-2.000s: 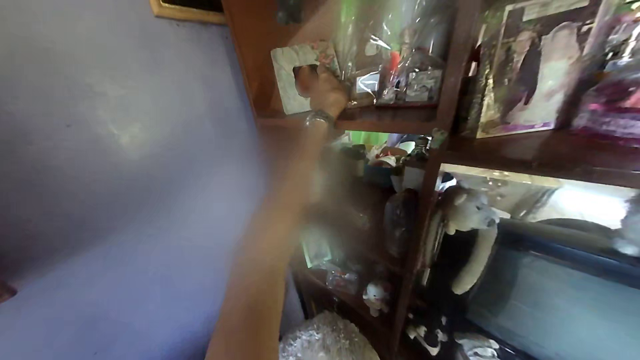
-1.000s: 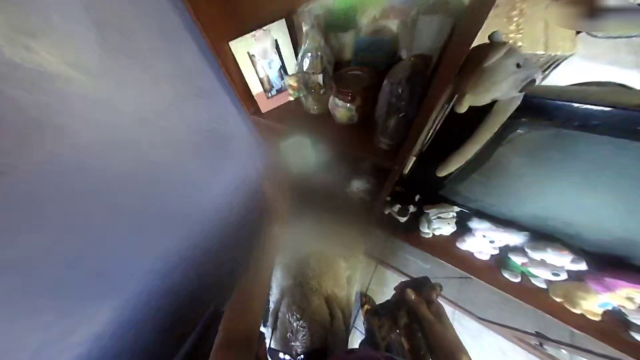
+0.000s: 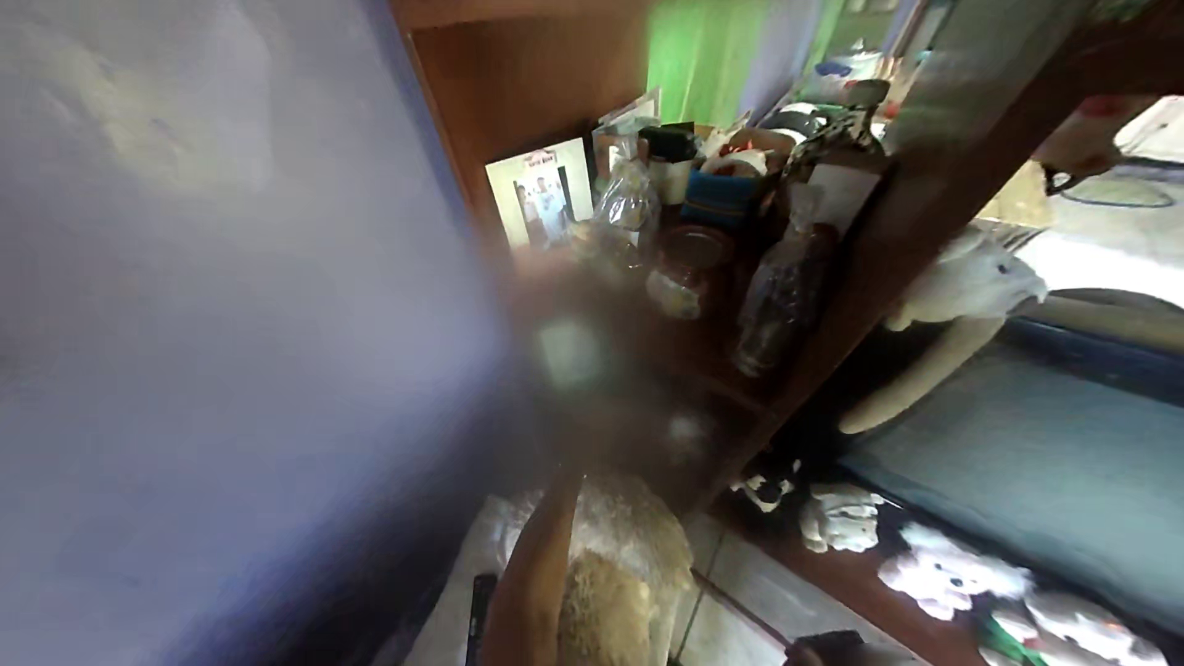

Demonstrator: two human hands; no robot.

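Observation:
My left forearm [image 3: 532,592] reaches up from the bottom. My left hand [image 3: 546,268] is a blur at the lower edge of a printed photo [image 3: 546,199] leaning on the cabinet shelf; its fingers cannot be made out. Beside the photo are a plastic-wrapped item [image 3: 629,203], a lidded jar [image 3: 689,268] and a wrapped dark bottle-like item [image 3: 782,291]. Only a sliver of my right hand [image 3: 803,656] shows at the bottom edge, next to a dark object [image 3: 832,640]; whether it holds this is hidden.
A purple wall [image 3: 231,370] borders the cabinet on the left. A wooden upright [image 3: 879,268] divides the shelf from a television [image 3: 1027,444]. A plush elephant [image 3: 971,287] hangs beside it, with small plush toys [image 3: 953,569] below. A plastic-covered thing [image 3: 610,573] stands low in front.
The view has dropped from the upper shelf. My left hand has left the upper-shelf card and is now by the lower photo. My right hand, clearly seen with a dark item before, is mostly out of frame.

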